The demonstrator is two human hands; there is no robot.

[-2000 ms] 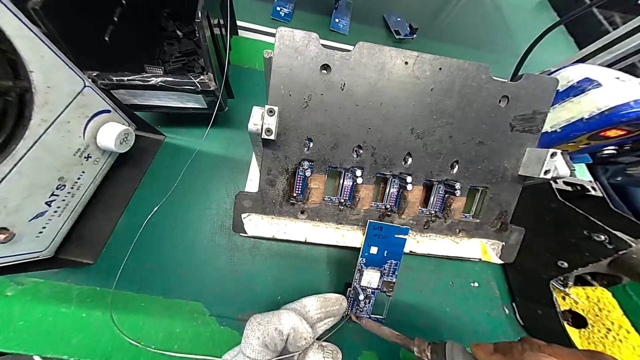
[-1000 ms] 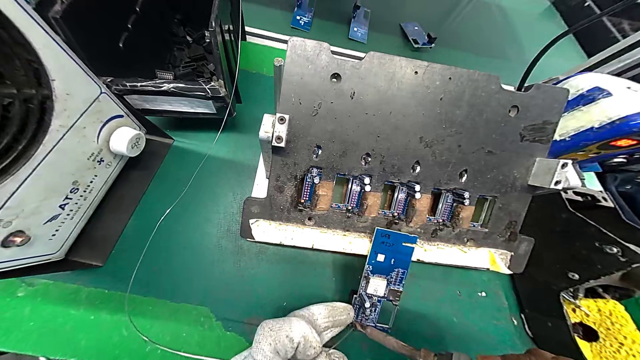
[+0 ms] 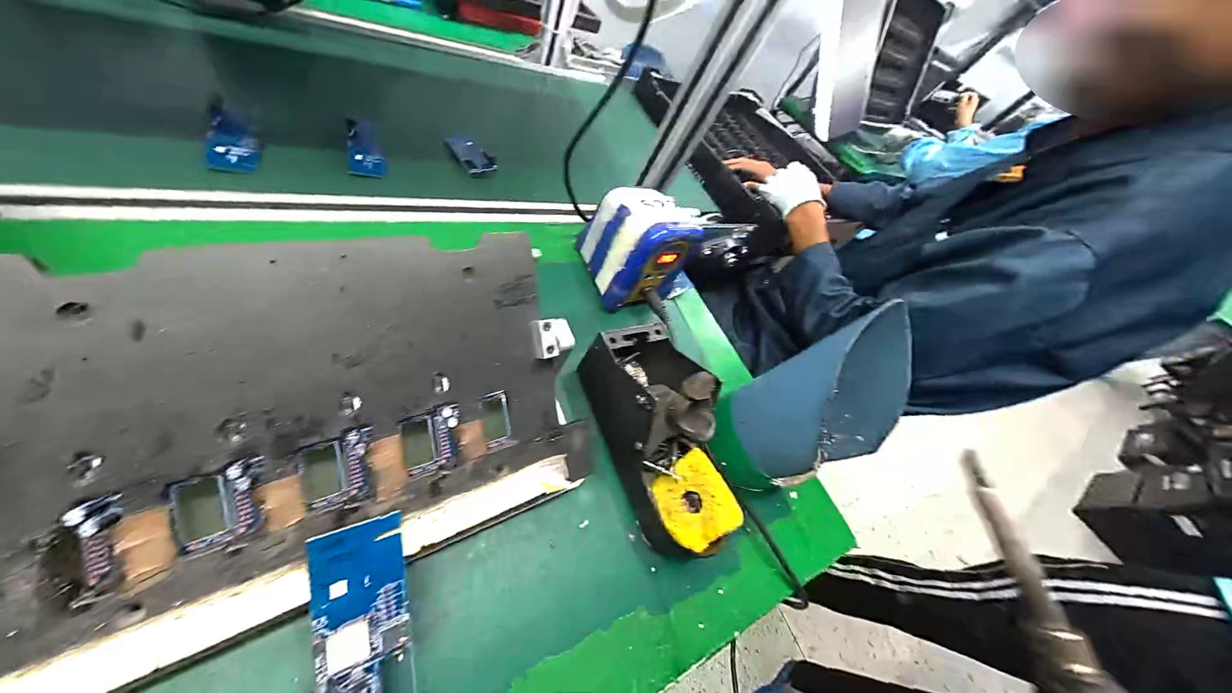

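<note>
Neither of my hands is in view. A soldering iron, blurred, points up from the lower right edge, beyond the bench corner; whatever holds it is hidden below the frame. A blue circuit board leans at the front edge of the black fixture plate, its lower end cut off by the frame. Small boards sit in the plate's slots. Right of the plate stands a black soldering iron stand with a yellow sponge.
A blue and white soldering station with a lit display stands behind the iron stand. A blue-grey cylinder is at the bench edge. A co-worker in dark blue works at the right, a gloved hand near a black tray. Small blue boards lie at the back.
The view has swung far to the right. The gloved left hand at the blue board has gone out of view, and the soldering iron's tip has moved away from the board to the right.
</note>
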